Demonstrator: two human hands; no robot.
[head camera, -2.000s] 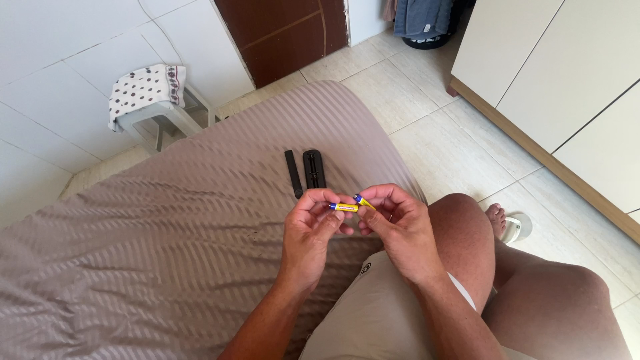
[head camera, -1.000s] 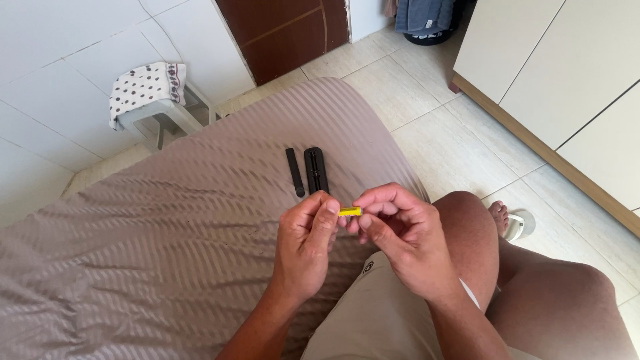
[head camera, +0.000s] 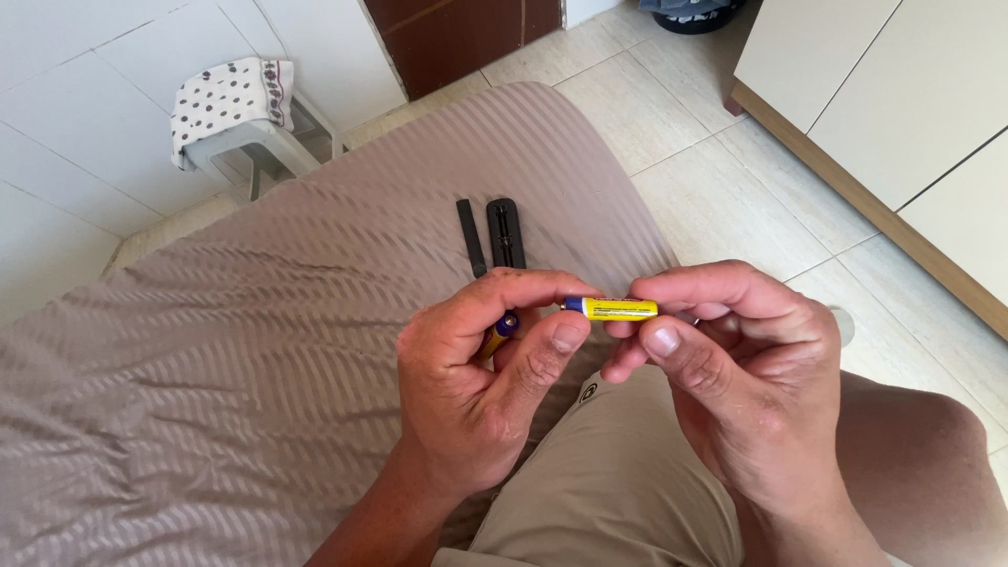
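Note:
Between the fingertips of both hands lies a yellow and blue battery (head camera: 618, 309), held level, its blue end with the metal nub at the left. My left hand (head camera: 480, 370) grips that blue end with thumb and forefinger, and a second battery (head camera: 496, 336) of the same colours is tucked in its curled fingers. The yellow end is pinched by my right hand (head camera: 732, 362). Beyond my left hand, on the striped bed sheet (head camera: 315, 236), lie a black remote control (head camera: 505, 228) with its battery compartment uncovered and, beside it on the left, a slim black cover (head camera: 470, 236).
A plastic stool (head camera: 252, 138) with a dotted cloth (head camera: 228, 98) on it stands by the tiled wall, left of the bed. At the right is a pale cabinet (head camera: 882, 94) on the tiled floor (head camera: 677, 181). A dark brown door (head camera: 465, 39) is at the back.
Two seconds ago a battery showed at each hand's fingertips. Now both hands hold one battery between them, while the other sits inside my left hand. The remote control and the cover have stayed put.

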